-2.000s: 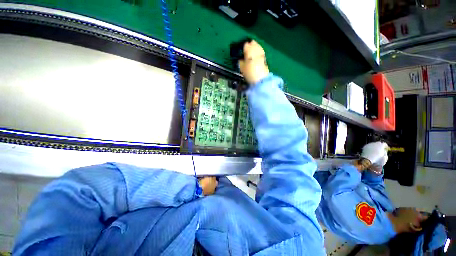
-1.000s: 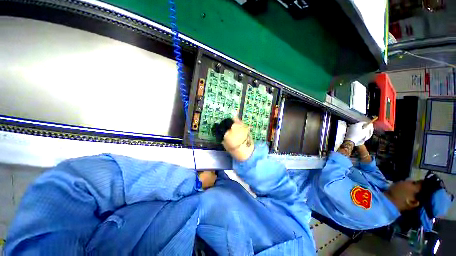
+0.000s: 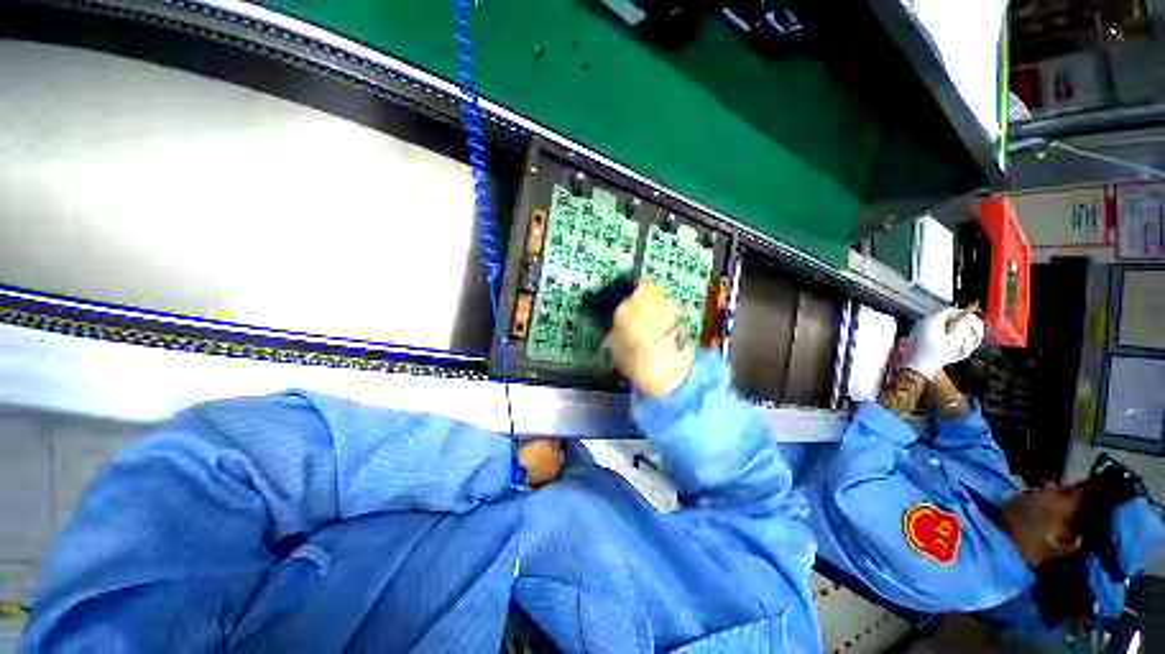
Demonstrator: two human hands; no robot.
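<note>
A dark pallet (image 3: pixel 511 275) with orange-brown blocks on its short sides lies on the conveyor and frames two pale green circuit board panels, a left one (image 3: pixel 581 256) and a right one (image 3: pixel 677 266). My right hand (image 3: pixel 649 335) is over the lower part of the pallet, near the gap between the panels. Its fingertips are dark and blurred, so whether they hold a part cannot be told. My left hand (image 3: pixel 542 461) is low against my smock, below the conveyor's near edge, with a blue band at the wrist. Its fingers are mostly hidden.
A blue coiled cord (image 3: pixel 475 153) hangs across the view left of the pallet. Beyond the rail is a green mat (image 3: pixel 767 160) with black trays (image 3: pixel 664 19) under a shelf. At right, another worker (image 3: pixel 894 498) in white gloves and a red bin (image 3: pixel 1005 271).
My right hand has come from the green mat down to the panels, then shifted slightly right across them. The view has shifted a little. My left hand stays low by my smock.
</note>
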